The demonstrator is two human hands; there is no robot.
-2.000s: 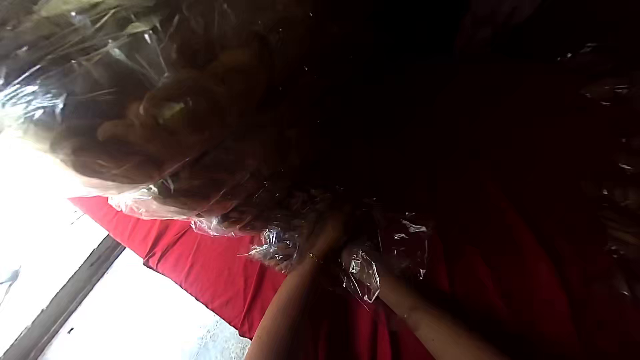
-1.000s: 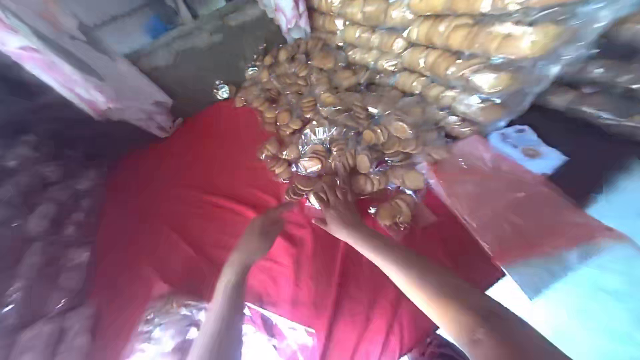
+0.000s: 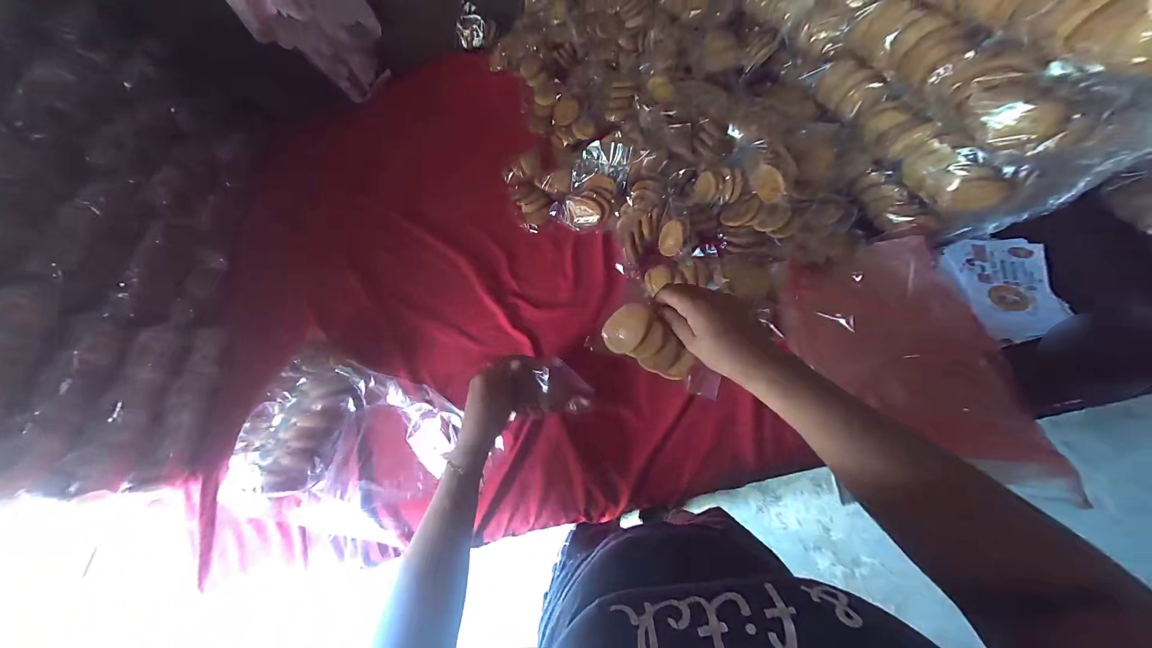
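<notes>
My right hand (image 3: 711, 328) is closed on a small clear plastic packet of round tan biscuits (image 3: 648, 340), at the near edge of a heap of similar packets (image 3: 666, 180). To its left, over the red cloth (image 3: 432, 234), my left hand (image 3: 504, 387) holds another clear packet (image 3: 558, 387). What that packet contains is too dark to make out. The fingers of my left hand are partly in shadow.
Large clear bags with rows of biscuits (image 3: 936, 117) lie at the upper right. Below them are a reddish plastic bag (image 3: 900, 342) and a printed paper (image 3: 1008, 288). Dark wrapped packs (image 3: 117, 270) fill the left side. A shiny clear bag (image 3: 315, 423) lies at the lower left.
My hands were together at the heap's near edge; now they are apart, each with a packet. My left hand has moved toward my body. The view has shifted greatly since the first frame.
</notes>
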